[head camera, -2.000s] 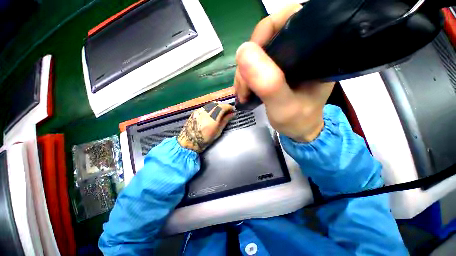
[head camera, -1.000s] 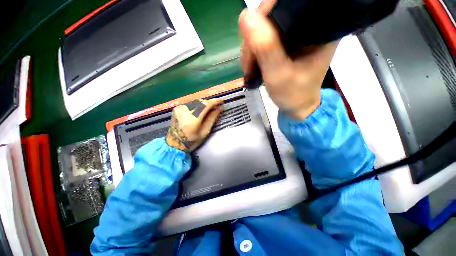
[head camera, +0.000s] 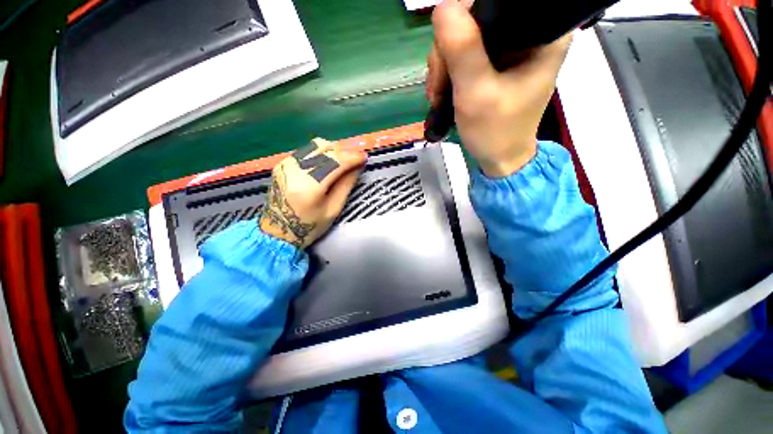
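Note:
A grey laptop bottom cover (head camera: 381, 263) lies on a white foam sheet (head camera: 398, 352) over a red-orange pad (head camera: 229, 175). My right hand (head camera: 500, 102) is closed around a black electric screwdriver (head camera: 530, 30), whose tip points down at the cover's far right corner. Whether the tip touches a screw is too small to tell. My left hand (head camera: 309, 191), tattooed and with dark bands on its fingers, rests on the cover's far edge, beside the vent slots. Its fingertips are together, and whether they pinch a screw cannot be seen.
Two clear screw trays (head camera: 110, 250) lie left of the work. Another laptop (head camera: 161, 55) lies at the upper left, and one (head camera: 699, 161) at the right. Red pads (head camera: 34, 314) stand at the left edge. The black screwdriver cord (head camera: 670, 216) crosses my right forearm.
The screwdriver tip has moved from near my left hand to the cover's far right corner. My left hand has shifted left along the far edge. The surroundings have shifted left in view.

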